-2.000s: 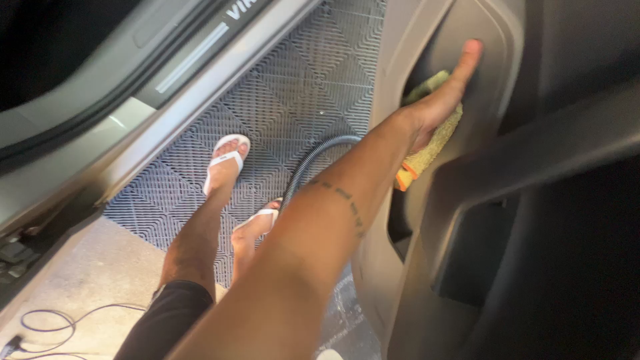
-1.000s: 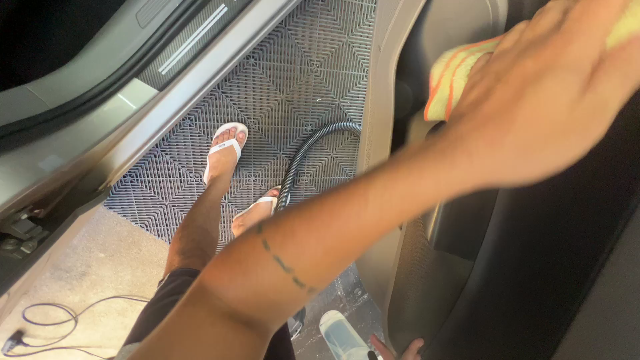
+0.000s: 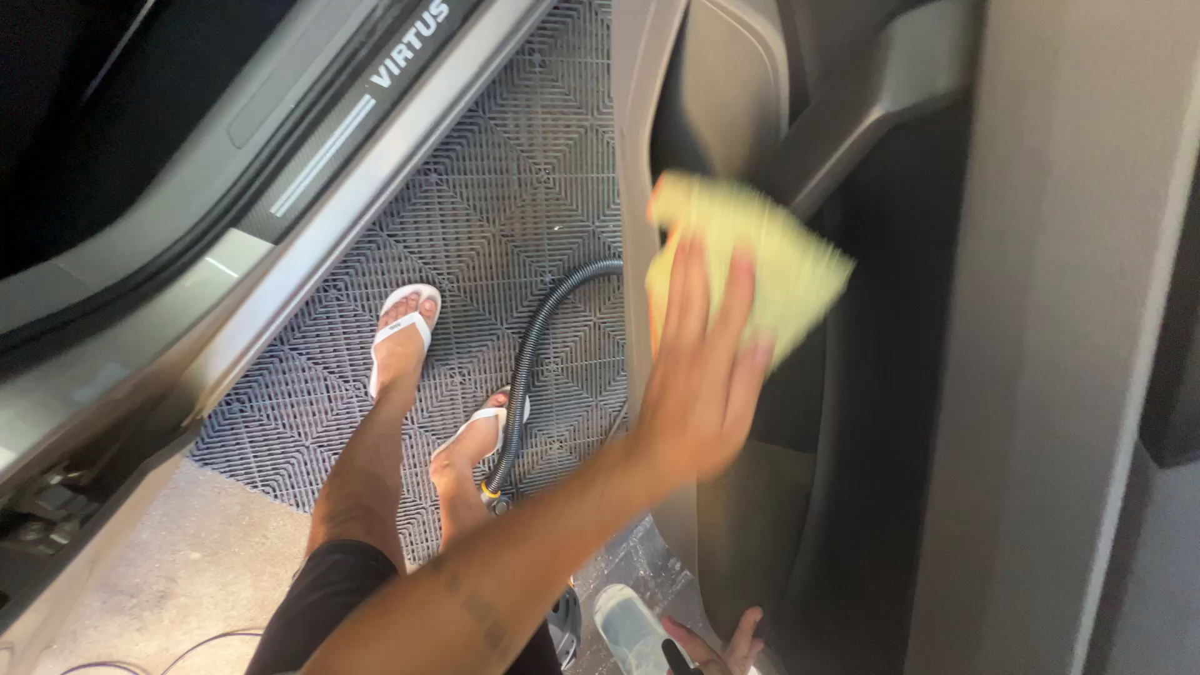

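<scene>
My left hand [image 3: 698, 394] reaches across to the car door, fingers spread over a yellow cloth with orange edging [image 3: 750, 267]. The cloth is blurred, beside the door's pull handle [image 3: 844, 141] and over part of the door pocket; whether it touches the panel I cannot tell. My right hand [image 3: 717, 652] shows only partly at the bottom edge, around the black top of a translucent plastic bottle [image 3: 633, 623]. The grey-beige inner door panel [image 3: 1041, 281] fills the right side.
A ribbed vacuum hose [image 3: 530, 347] curves over the grey grid floor tiles [image 3: 525, 169], against my right foot in a white flip-flop [image 3: 483, 422]. At the left is the car's door sill [image 3: 328, 155], bearing writing. A thin black cable [image 3: 211, 642] lies on the pale floor at bottom left.
My left hand has moved from the upper right, down and left with the cloth. Two seconds ago it was at the door pocket. More of the bottle and my right hand now shows.
</scene>
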